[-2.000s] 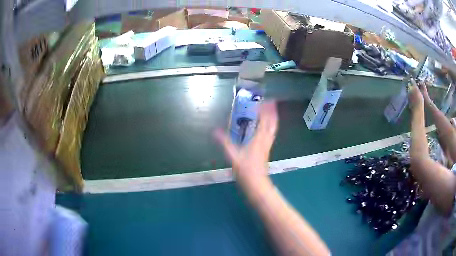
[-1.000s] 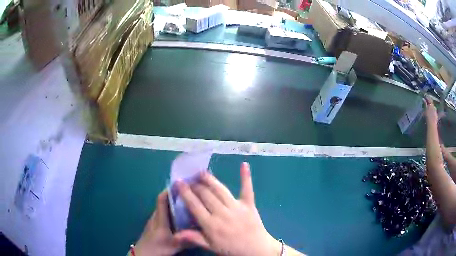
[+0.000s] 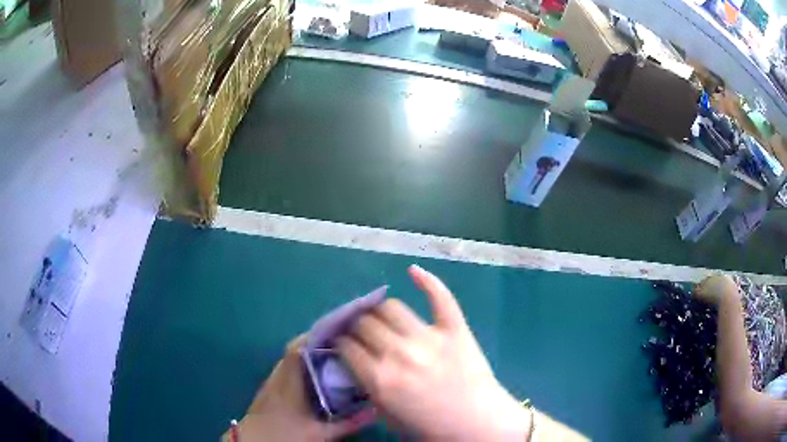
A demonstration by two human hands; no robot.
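Note:
An open product box (image 3: 326, 380) stands over the teal-green bench top, its top facing me, with a round pale thing inside. Its top flap (image 3: 347, 315) is raised and slanted. My left hand (image 3: 280, 399) is wrapped around the box's left side. My right hand (image 3: 414, 354) is over the box's right side, fingers bent at the flap and opening, index finger stretched out. What the right fingertips touch is partly hidden.
Another open product box (image 3: 544, 160) stands on the dark green conveyor belt (image 3: 362, 129), with more boxes farther right. A closed box (image 3: 55, 293) lies on the white side table. A film-wrapped carton (image 3: 229, 104) is at left. Another person's arm (image 3: 733, 363) reaches the black pile (image 3: 682, 345).
The near box was taken off the belt and brought to the bench. Since one second ago its flap has tilted and its inside shows. The standing belt box has shifted slightly left in view.

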